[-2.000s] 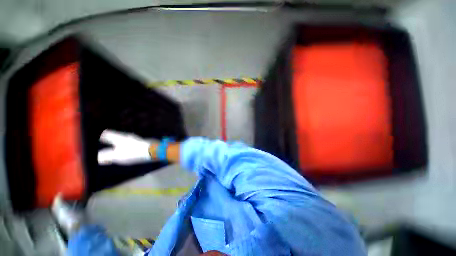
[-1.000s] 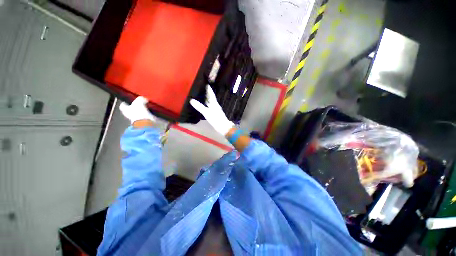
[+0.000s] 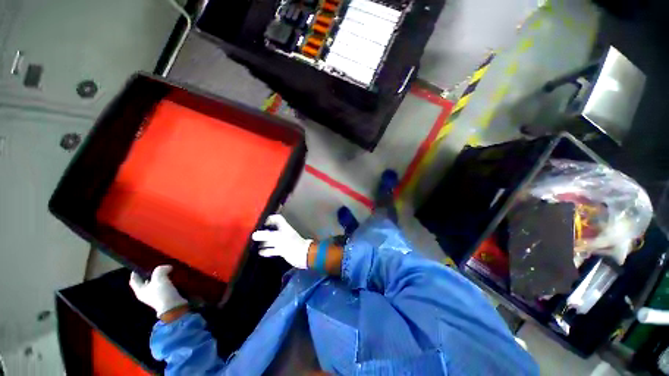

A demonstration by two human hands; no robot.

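A black ESD tote with a red-orange lining [image 3: 198, 176] is at the left, open side up and tilted. My left hand [image 3: 159, 291], in a white glove, grips its near rim. My right hand [image 3: 284, 242], white-gloved with a blue wrist strap, holds its right side near the corner. The tote has no parts in it. Another red-lined tote [image 3: 110, 355] shows partly below it at the lower left; whether they touch is hidden.
A power PCB assembly [image 3: 363, 40] lies in a black tote [image 3: 330, 99] at the top. A supplies bin [image 3: 506, 231] with plastic bags and dark foam stands at the right. Grey cabinets [image 3: 37, 176] line the left. Red and yellow-black lines [image 3: 337, 185] mark the floor.
The held tote has come off the stack at the top, toward me and to the lower left. The tote with the board is now uncovered. My right hand has closed on the tote's side.
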